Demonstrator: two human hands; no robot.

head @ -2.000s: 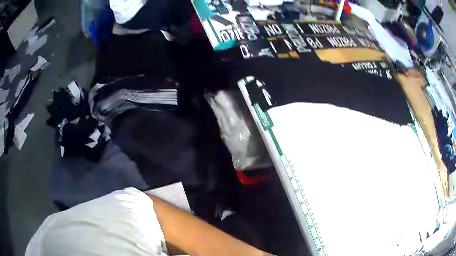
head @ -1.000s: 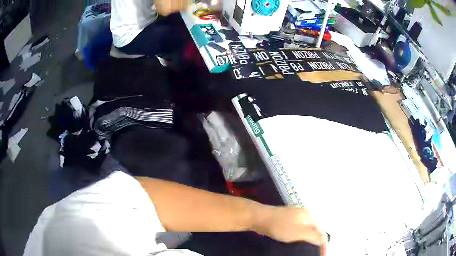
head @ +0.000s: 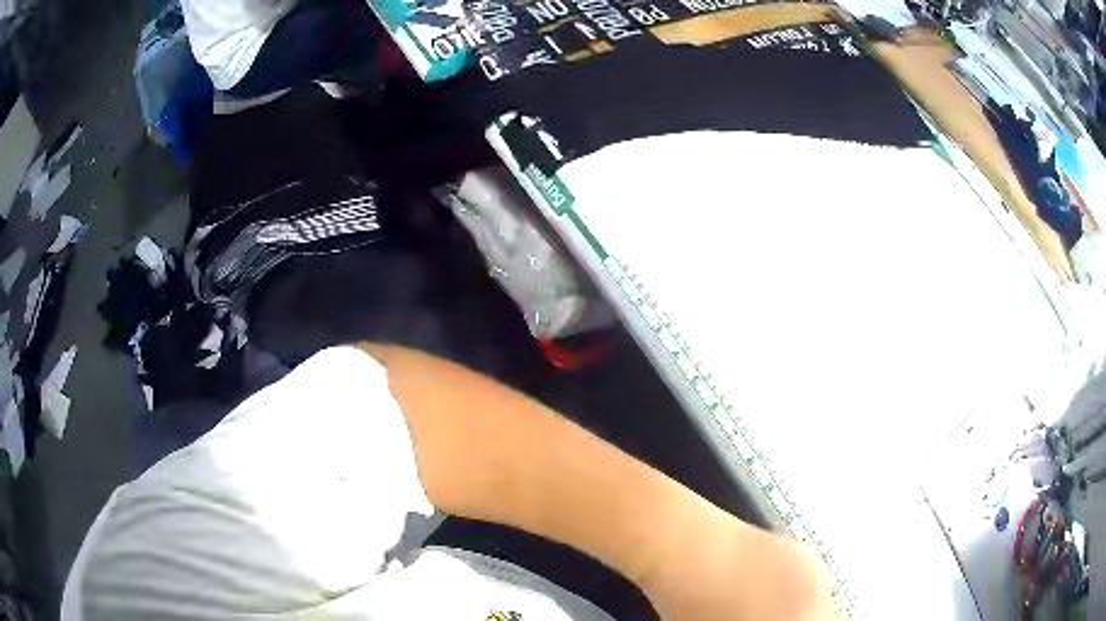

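Note:
My left arm in a white sleeve reaches from the lower left to the front edge of the white sewing table [head: 776, 279]. The arm is cut off by the bottom of the picture near the wrist, so my left hand is hidden. My right hand is not in view. A green-white measuring tape [head: 691, 364] runs along the table's front edge. Black cloth pieces [head: 728, 91] with white lettering above them lie across the table's far end. Black cloth [head: 497, 540] also shows below my forearm.
A crumpled clear-grey plastic bag [head: 522, 261] and a red item [head: 573, 354] are below the table's left edge. Black cloth with white stripes [head: 303, 231] is at left. Scraps [head: 55, 388] lie on the floor. Red loop handles [head: 1041, 546] show at lower right. A person in white is at top left.
The view has shifted down and right. My left hand, seen at the table's front edge one second ago, is now out of the picture. The red handles have come into view.

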